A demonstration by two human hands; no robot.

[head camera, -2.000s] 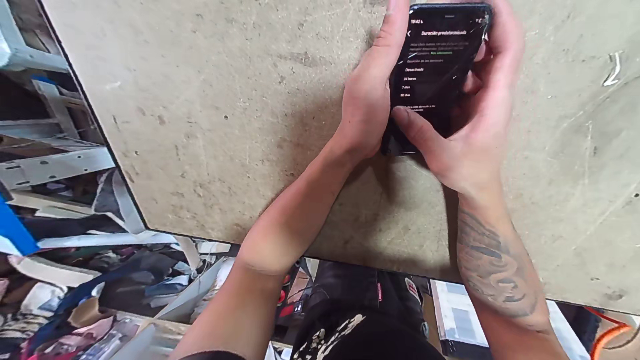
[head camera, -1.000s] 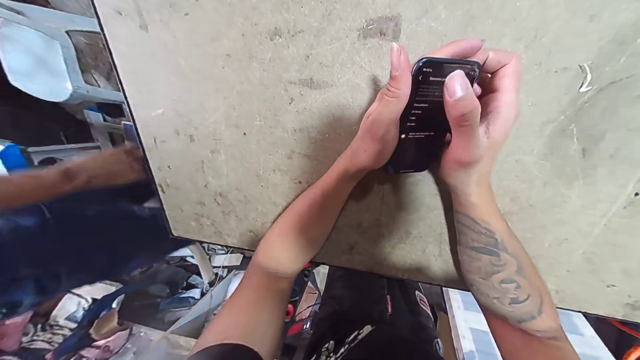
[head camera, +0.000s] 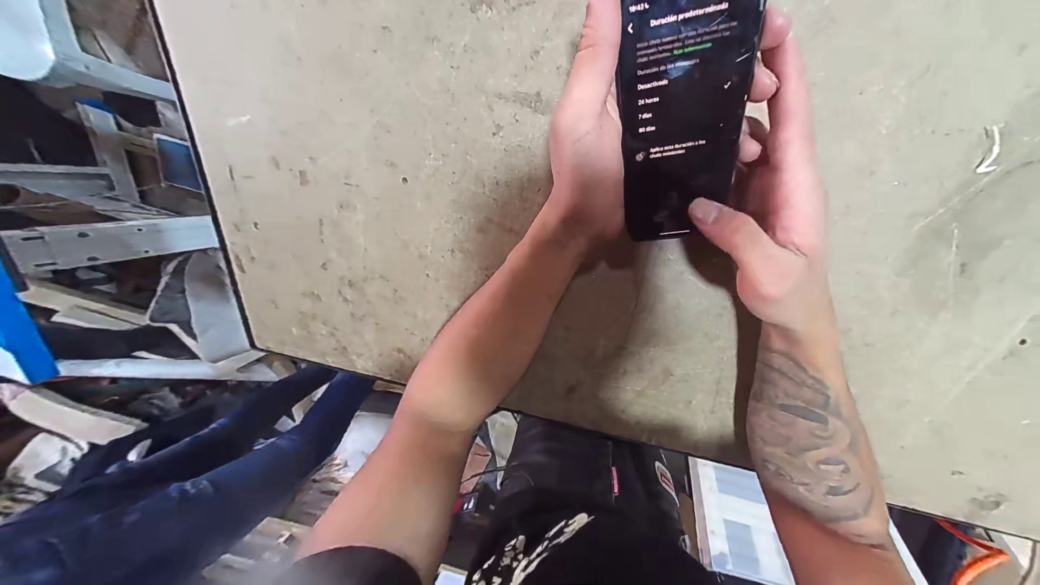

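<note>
A black smartphone (head camera: 678, 179) with a lit dark screen bearing writing is held upright above the worn beige tabletop (head camera: 390, 179). My left hand (head camera: 589, 138) supports its left edge, fingers mostly hidden behind it. My right hand (head camera: 780, 187) wraps around the right edge with its fingertips, and its thumb rests over the lower right of the screen. The top of the phone is cut off by the frame edge.
A metal frame (head camera: 114, 244) stands left of the table, with scraps and clutter around it. Another person's legs in dark blue trousers (head camera: 203, 496) show at lower left. A white box (head camera: 739, 520) is below the table's front edge, and an orange item (head camera: 979, 565) lies at lower right.
My right thumb has moved from the upper part of the screen to its lower edge. At left, another person's arm has left the view, and their legs now show lower down.
</note>
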